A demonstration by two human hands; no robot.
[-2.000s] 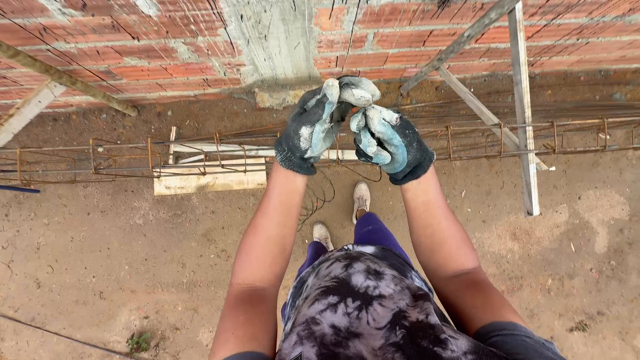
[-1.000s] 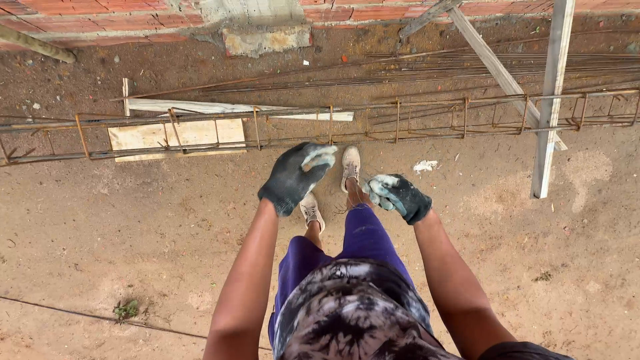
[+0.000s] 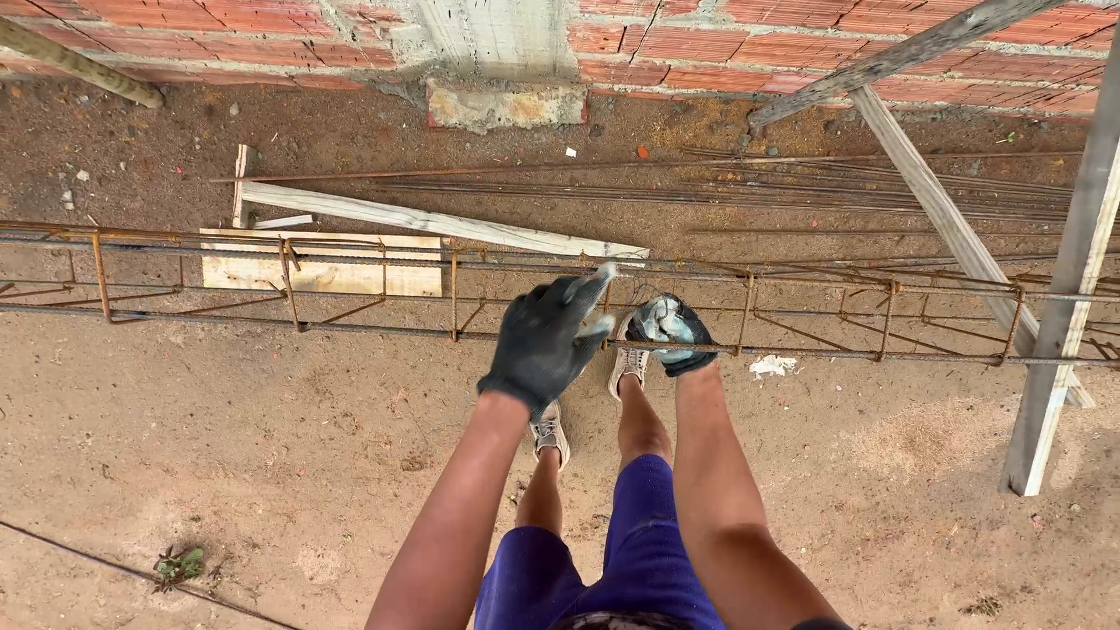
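Note:
A long rebar cage (image 3: pixel 814 350) of rusty bars and rectangular stirrups runs across the view. My left hand (image 3: pixel 551 337), in a dark work glove, is over the cage beside a stirrup, with thumb and forefinger apart; no held thing shows between them. My right hand (image 3: pixel 672 332), in a glove with a pale, worn palm, is curled at the cage's near lower bar, just right of the left hand. Thin dark wire (image 3: pixel 646 289) shows near its fingertips; whether the hand holds it or the bar cannot be told.
A brick wall (image 3: pixel 682 44) with a concrete column spans the back. Loose rebar (image 3: pixel 560 189) lies on the dirt before it. A board (image 3: pixel 324 273) and a wooden strip (image 3: pixel 437 226) lie behind the cage. Wooden props (image 3: pixel 1063 324) stand at right. My shoes are below the hands.
My hands, held up together in the oldest frame and apart one second ago, are now close together at the cage. The view has shifted.

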